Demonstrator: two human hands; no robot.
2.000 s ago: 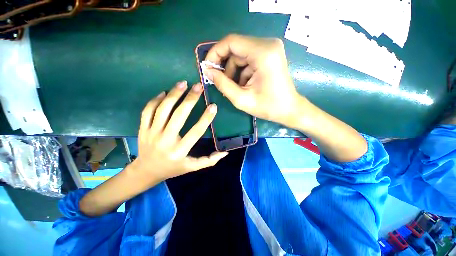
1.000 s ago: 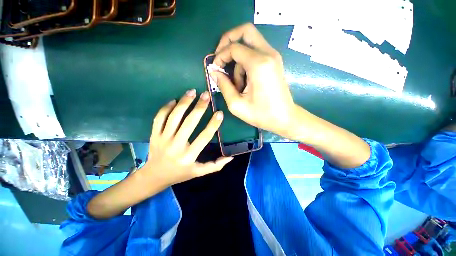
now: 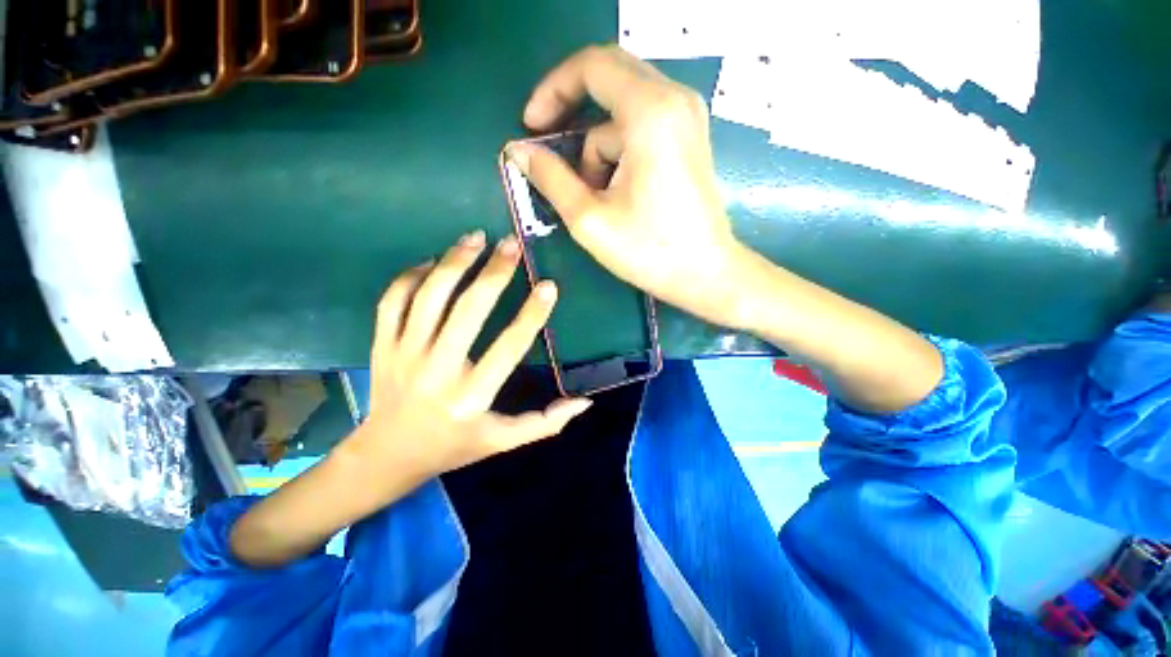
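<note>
A phone frame with a thin copper-orange edge lies on the green bench, its lower end over the bench's near edge. A small white adhesive piece lies along the inside of its upper left side. My right hand is over the frame's top end, its thumb pressing at the top left corner and its index finger raised beyond the frame. Its other fingers are partly hidden. My left hand is spread, its fingertips touching the frame's left side and its thumb near the lower corner.
Copper-edged frames are stacked at the far left, above a long white strip. White notched sheets overlap at the far right. A crinkled clear bag is below the bench edge. A neighbouring worker's blue sleeve is at right.
My right index finger has lifted away from the thumb, and the thumb has moved up to the frame's top left corner. More of the white piece shows. My left hand keeps its place at the frame.
</note>
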